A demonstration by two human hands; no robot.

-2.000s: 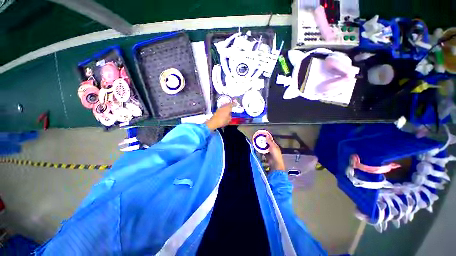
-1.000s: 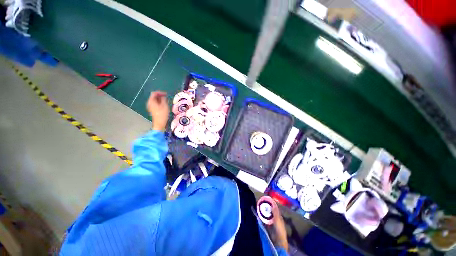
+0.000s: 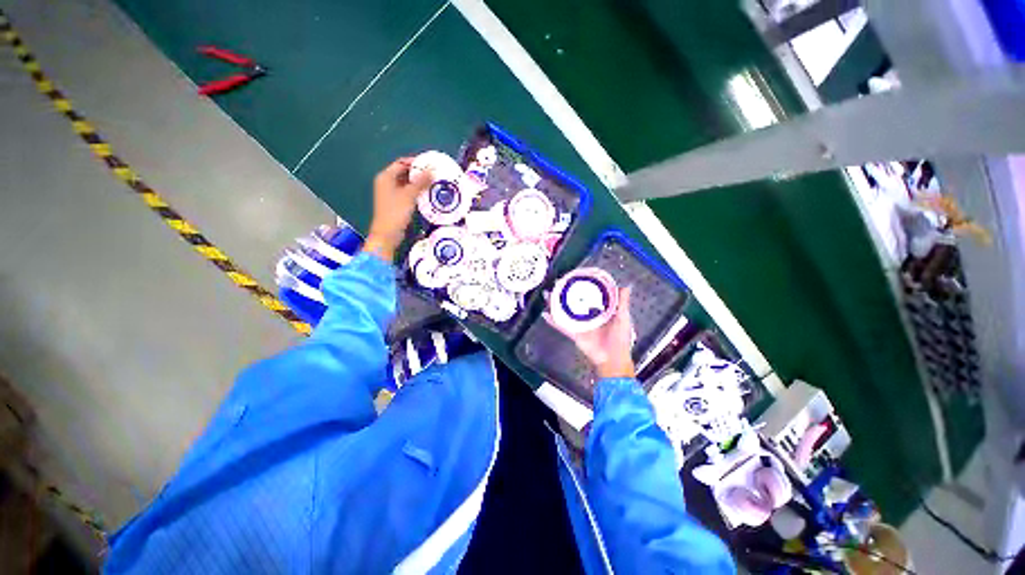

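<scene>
The parts tray [image 3: 570, 193], dark with a blue rim, is filled with pink and white discs. My left hand [image 3: 396, 202] is at its left side, fingers closed on the edge of a round housing [image 3: 444, 198] with a dark ringed centre. My right hand [image 3: 605, 339] holds a pale pink round housing [image 3: 584, 299] with a dark ring, above the second dark tray [image 3: 655, 301]. The held housing and my hand cover part of that tray, and no disc lying in it can be made out.
Red-handled pliers [image 3: 233, 70] lie on the green bench [image 3: 326, 67]. White plastic housings [image 3: 703, 393] fill a tray to the right, with a small white device [image 3: 804, 421] beyond. A grey bar [image 3: 776, 157] crosses above the bench. White curved parts [image 3: 318, 264] stick out below the bench edge.
The view has turned and shifted towards the left trays. My left hand has moved onto a disc at the filled tray. My right hand has raised its housing from in front of the bench to above the second tray.
</scene>
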